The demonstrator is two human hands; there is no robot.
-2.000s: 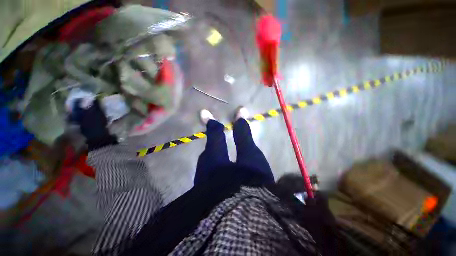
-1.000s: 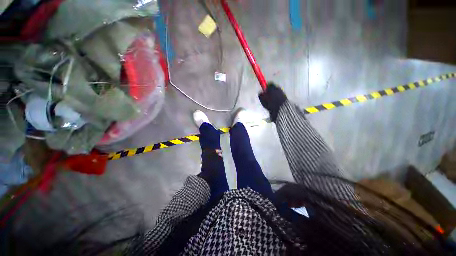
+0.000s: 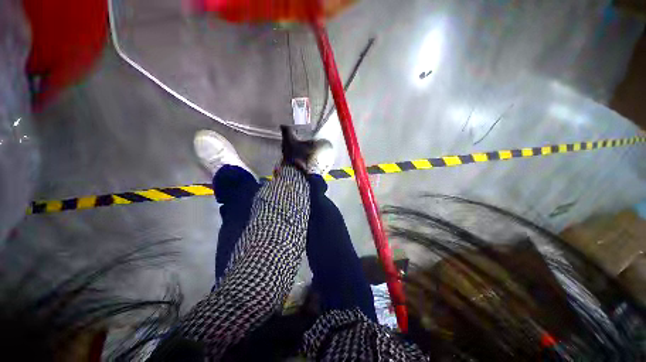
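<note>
My left hand (image 3: pixel 301 150), in a black glove, reaches down at the shoes, just below a small white paper scrap (image 3: pixel 301 111). The hand is blurred, and whether it holds anything cannot be told. A white strapping band (image 3: pixel 180 99) curves over the floor and ends beside it. The broom (image 3: pixel 347 134) slants down the picture, its blurred red head at the top edge and its handle end low at right. My right hand cannot be seen; the area around the handle end is dark and partly covered by hair.
A red bin (image 3: pixel 67 42) with clear plastic shows at the upper left. Black-and-yellow floor tape (image 3: pixel 425 164) crosses the view. A thin dark strip (image 3: pixel 352 74) lies beside the broom handle. Cardboard cartons (image 3: pixel 609 240) stand at the lower right. Loose hair hangs over both lower corners.
My left hand has moved from near my legs down to the shoes. My right hand, earlier around the red handle, has gone from view. The floor and scrap look nearer, and the broom head shows again.
</note>
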